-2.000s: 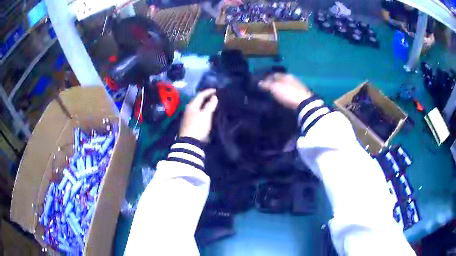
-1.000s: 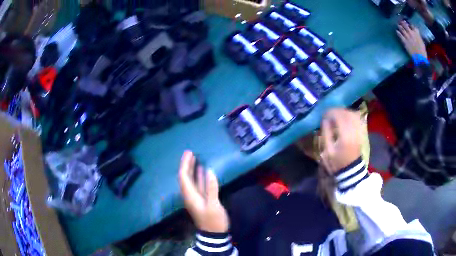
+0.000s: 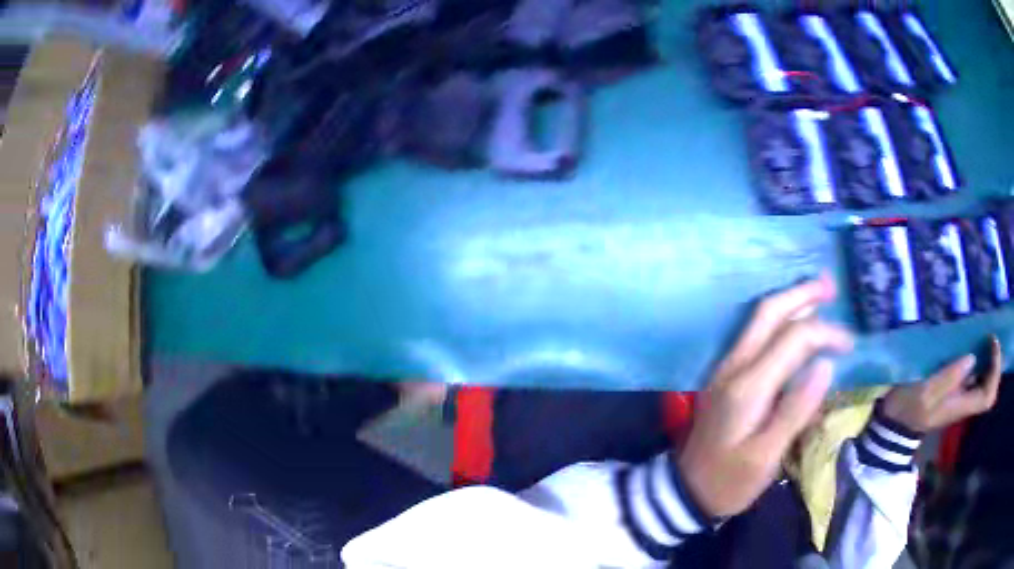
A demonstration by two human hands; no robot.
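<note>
My left hand (image 3: 762, 406) is over the table's front edge, palm down, fingers spread, nothing visible in it. My right hand (image 3: 945, 391) is at the lower right; a small dark shape shows between its fingertips, but I cannot tell if it is a held part. Filled black housings (image 3: 789, 158), each with a bright blue-white cell along one side, lie in rows at the right, with red wires on some. The right end of the front row is cut off by the picture's edge.
Loose dark housings and frames (image 3: 537, 125) are heaped at the upper left. A clear plastic bag (image 3: 200, 183) lies left of them. A brown carton (image 3: 106, 222) of blue cells stands at far left. The green table's (image 3: 367, 322) front edge crosses below.
The view has swung toward the right-hand part of the table's front. The filled housings appear further right. My left hand has moved right, close to their front row; my right hand is further right too.
</note>
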